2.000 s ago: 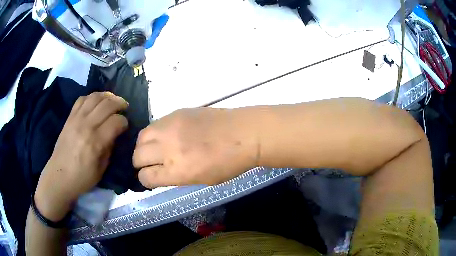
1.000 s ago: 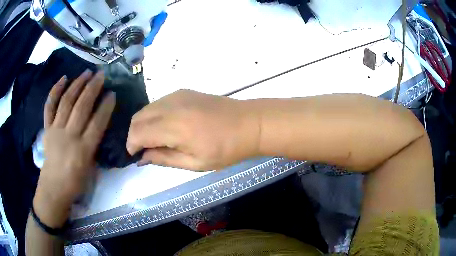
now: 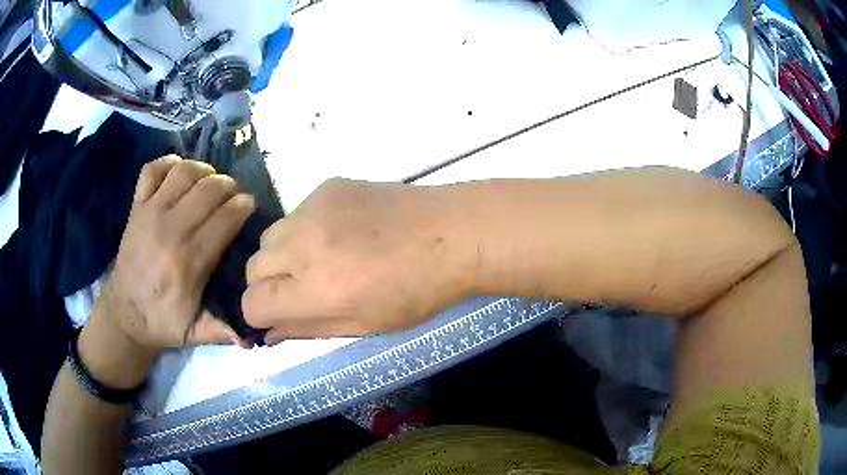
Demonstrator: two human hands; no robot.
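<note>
The black garment piece (image 3: 79,218) drapes over the left of the table, and a narrow part of it runs between my hands up to the presser foot (image 3: 223,139). My left hand (image 3: 181,246) is curled on the cloth, with its thumb at the near end by my right fingertips. My right hand (image 3: 325,264) pinches the right edge of the same part. The needle is too blurred to make out. The thread tension dial (image 3: 226,78) is just above the presser foot.
The edge ruler (image 3: 371,366) runs along the table's front edge. Red-handled snips (image 3: 806,107) lie at the far right. A thin upright cord (image 3: 746,102) stands near them. A black scrap (image 3: 560,14) lies at the back. The white table (image 3: 409,83) has small dark specks.
My left hand was flat with fingers spread a second ago; it is now curled, its thumb beside my right fingers. The right hand stays at the cloth's edge. The view has shifted slightly.
</note>
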